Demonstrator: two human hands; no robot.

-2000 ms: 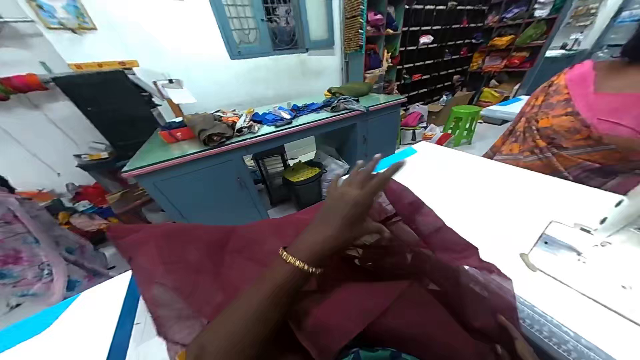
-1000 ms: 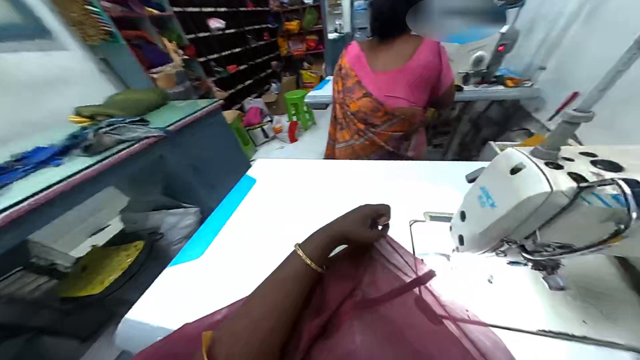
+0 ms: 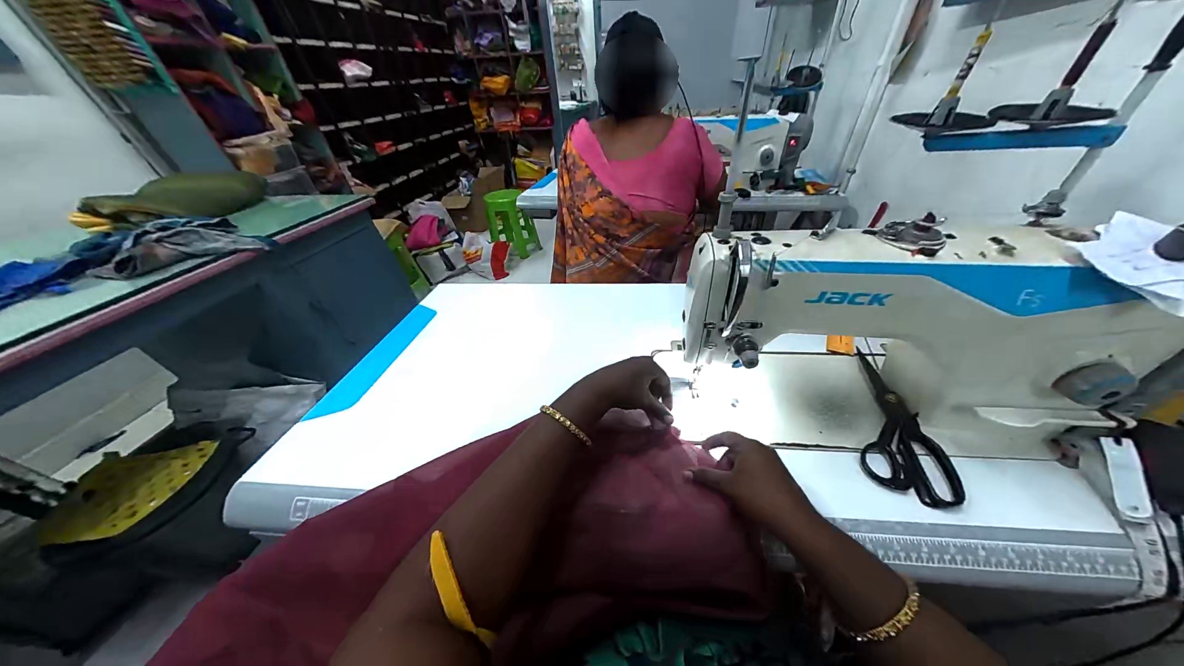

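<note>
Sheer maroon fabric (image 3: pixel 647 527) lies over the near table edge and hangs down to the left. My left hand (image 3: pixel 629 393) pinches its upper edge just in front of the needle area of a white and blue Jack sewing machine (image 3: pixel 943 287). Close on the right, my right hand (image 3: pixel 749 476) has thumb and fingers on the same cloth. The presser foot (image 3: pixel 692 381) is beyond my left fingertips; the cloth's edge stops short of it. Black-handled scissors (image 3: pixel 902 430) rest on the machine bed, to the right of my right hand.
A person in a pink blouse (image 3: pixel 638 166) sits at another machine ahead. At left stand a counter (image 3: pixel 314 231) with folded clothes and a bin (image 3: pixel 139 509) with yellow material. A green stool (image 3: pixel 511 222) is behind the table. Thread cones stand upper right; a measuring tape (image 3: pixel 980 550) runs along the front edge.
The view has swung right to the sewing machine. My left hand, raised over the fabric two seconds ago, is now low beside the needle area, and my right hand has come into view on the cloth.
</note>
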